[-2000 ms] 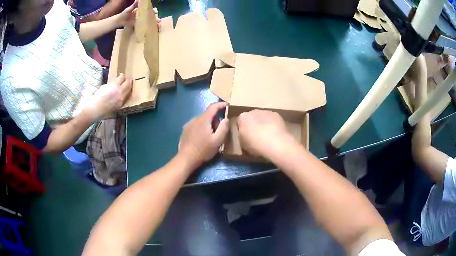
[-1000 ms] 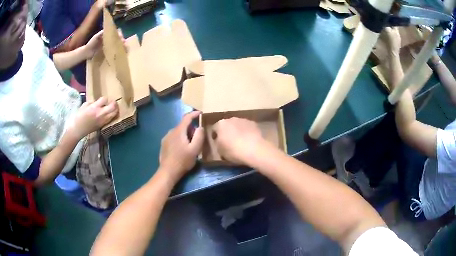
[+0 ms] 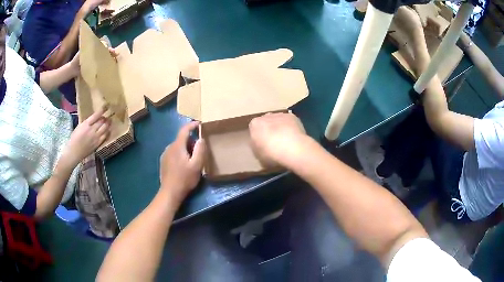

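A brown cardboard mailer box (image 3: 229,151) rests at the near edge of the green bench, its tray walls raised. Its wide lid (image 3: 243,85) lies open, spread away from me, with side flaps at both ends. My left hand (image 3: 182,163) holds the tray's left end wall between thumb and fingers. My right hand (image 3: 276,139) is curled inside the tray toward its right end; its fingertips and the right end wall behind it are mostly hidden.
Flat box blanks (image 3: 157,63) are stacked at left, where a person's hands (image 3: 88,132) fold a box. Cream posts (image 3: 362,69) stand at right. Another person's arm (image 3: 434,99) works on cardboard beyond them. More cardboard (image 3: 119,12) lies at the far left.
My right hand has moved from the tray's left end toward its right end. My left hand stays at the left wall. The view has shifted, and the neighbour's cardboard panel leans more.
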